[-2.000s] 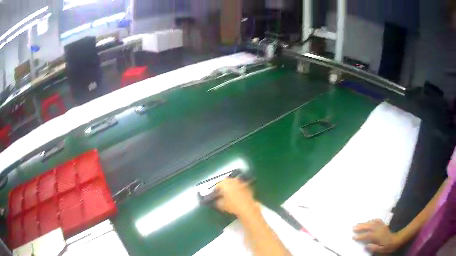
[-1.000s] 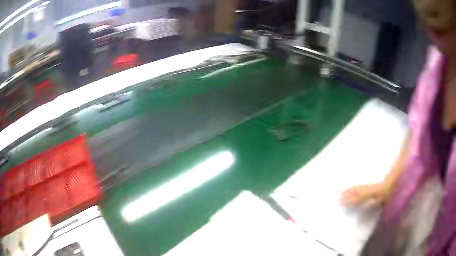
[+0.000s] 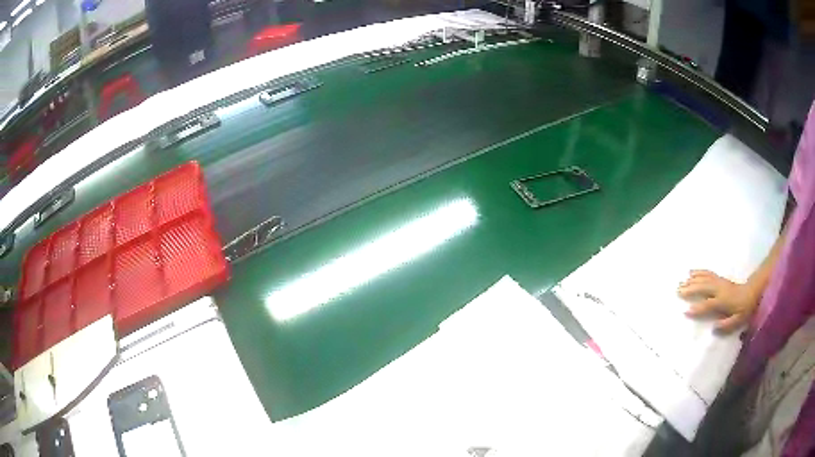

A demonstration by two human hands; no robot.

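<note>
Neither of my hands is in the picture. A dark phone frame (image 3: 143, 412) with camera holes at its top end lies on the white work surface (image 3: 198, 344) at lower left. A second dark frame (image 3: 55, 441) lies left of it, cut off by the lower edge. One phone frame with an open centre (image 3: 585, 189) lies on the green conveyor belt (image 3: 375, 348), right of the bright lamp reflection. Three frames lie near the belt's far edge, one of them here (image 3: 289, 90).
A red tray (image 3: 125, 245) lies on the belt at left, with a cream plate (image 3: 67, 370) in front. A small metal clip (image 3: 266, 229) is beside the tray. White sheets (image 3: 465, 375) cover the near edge. Another person's hand (image 3: 718, 299) rests on the sheet at right.
Two seconds ago a hand held a dark frame over the belt; that hand has left the picture. The view has tilted down, showing more of the white surface and its frames.
</note>
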